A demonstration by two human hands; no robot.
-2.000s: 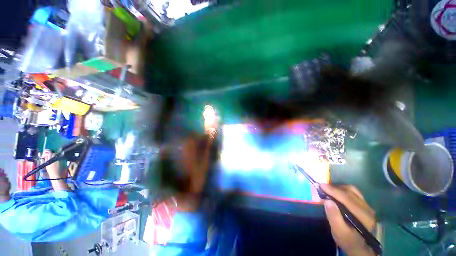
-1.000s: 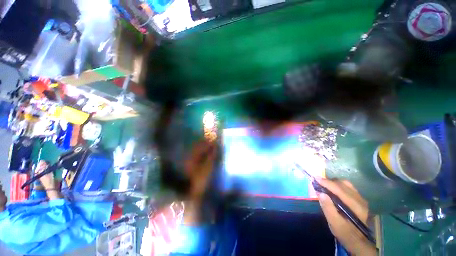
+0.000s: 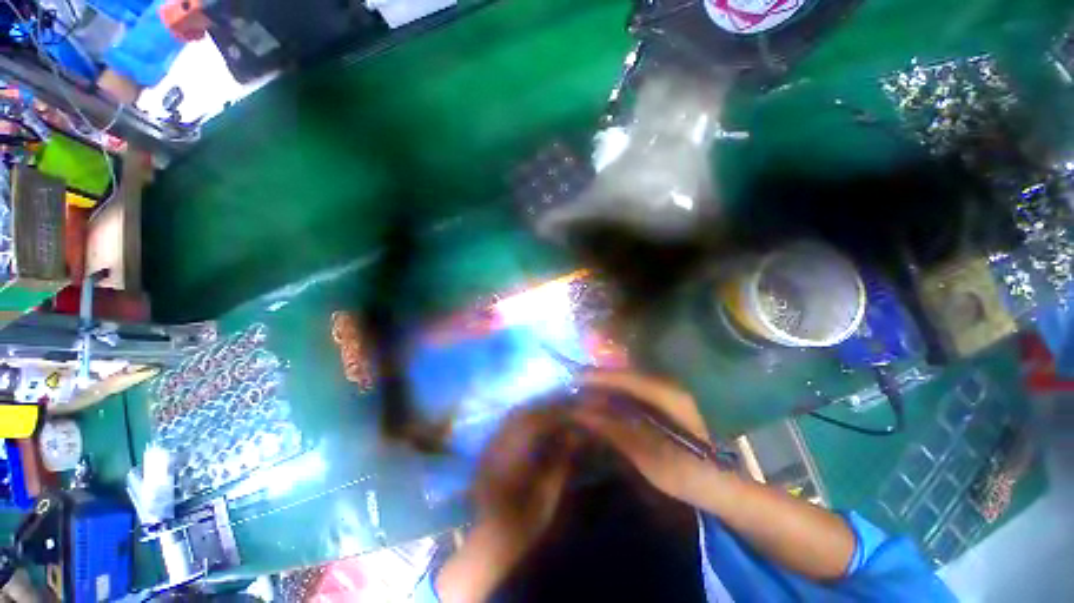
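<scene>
My right hand is at the near right edge of the glossy blue-and-pink mat, with a thin dark pen-like tool held in it. The tool's tip is not clear. My left hand is blurred and close against the right hand, over the mat's near edge. Whether it holds anything is hidden. Strong glare covers part of the mat. Copper-coloured rings lie in a pile left of the mat.
Silvery rings spread at the left. A white tub with grey contents stands right of the mat by a blue unit. Silvery parts lie far right, a clear gridded tray lower right. Dark blurred shapes cross the view.
The view has swung to the right, so bench things sit further left. My hands have come together at the mat's near edge. The neighbouring worker's arm has left the picture.
</scene>
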